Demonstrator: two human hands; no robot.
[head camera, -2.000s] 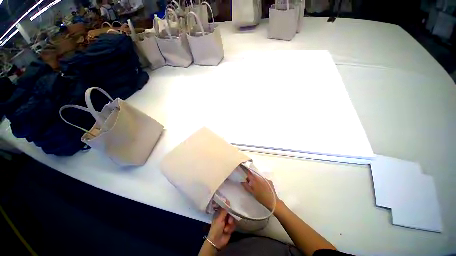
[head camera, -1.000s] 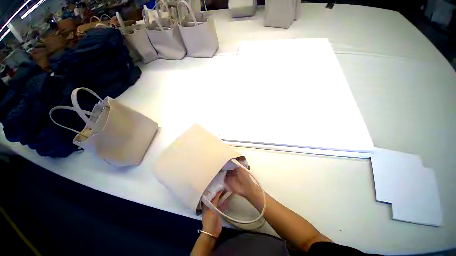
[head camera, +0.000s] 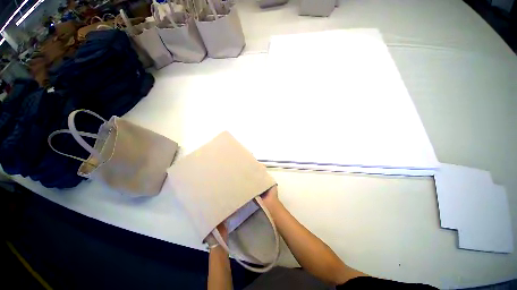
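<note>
A beige tote bag (head camera: 221, 184) lies in front of me on the table, its opening and long handles towards me. White material (head camera: 242, 215) shows inside the opening. My left hand (head camera: 220, 233) reaches into the left end of the opening; its fingers are hidden in the bag. My right hand (head camera: 270, 197) is at the right corner of the opening, touching the bag; its fingers are hidden by the bag's edge.
A beige tote (head camera: 142, 158) stands tilted at the left, near a dark blue heap (head camera: 107, 73). Several beige totes (head camera: 221, 34) stand at the back. A large white tissue stack (head camera: 340, 102) lies mid-table. Small white board inserts (head camera: 476, 207) lie at the right.
The bag has shifted slightly left. My left hand has moved deeper into the opening. My right hand has moved from inside the opening to its right corner. The camera view has shifted.
</note>
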